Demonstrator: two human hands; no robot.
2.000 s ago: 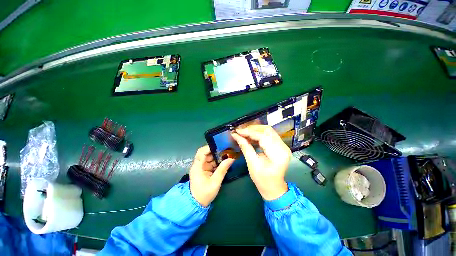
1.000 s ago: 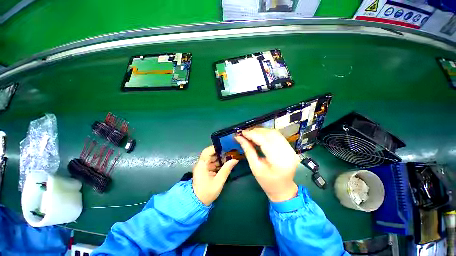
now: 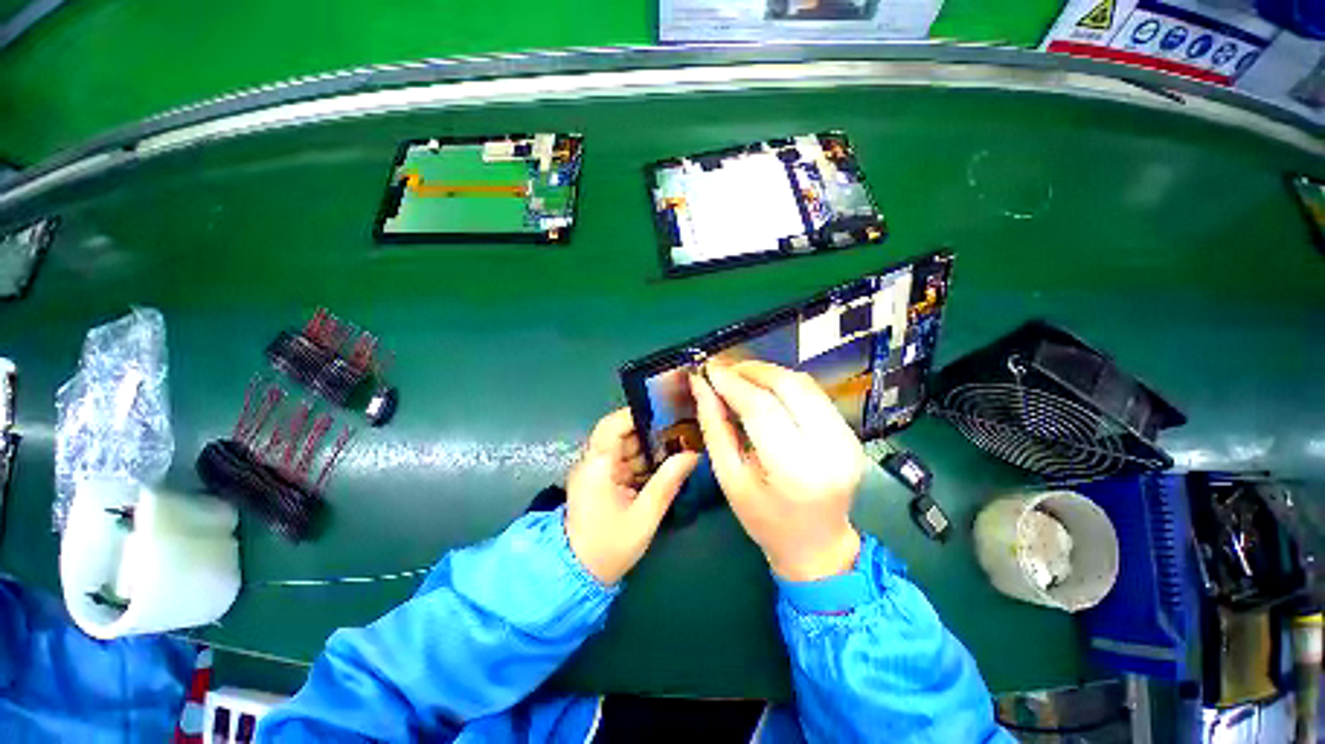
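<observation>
A black-framed tablet screen assembly (image 3: 836, 323) is tilted up in front of me, its back with board and orange flex cable facing me. My left hand (image 3: 618, 502) grips its lower left corner, thumb on the back. My right hand (image 3: 785, 462) is at its upper left edge, thumb and fingertips pinched together there; whether they hold a small part is too small to tell. Two small black blocks, perhaps speakers (image 3: 927, 513), lie right of my right hand. The hands cover part of the tablet's back.
Two open tablets (image 3: 472, 211) lie behind. Bundled wired parts (image 3: 269, 487), a plastic bag (image 3: 116, 400) and a white spool (image 3: 160, 560) are at left. A fume fan (image 3: 1054, 407), tip-cleaning pot (image 3: 1046, 550) and blue box (image 3: 1148, 581) are at right.
The two tablets behind have shifted right in view. The held tablet is slightly higher and tilted much as before; my hands stay at the same places on it.
</observation>
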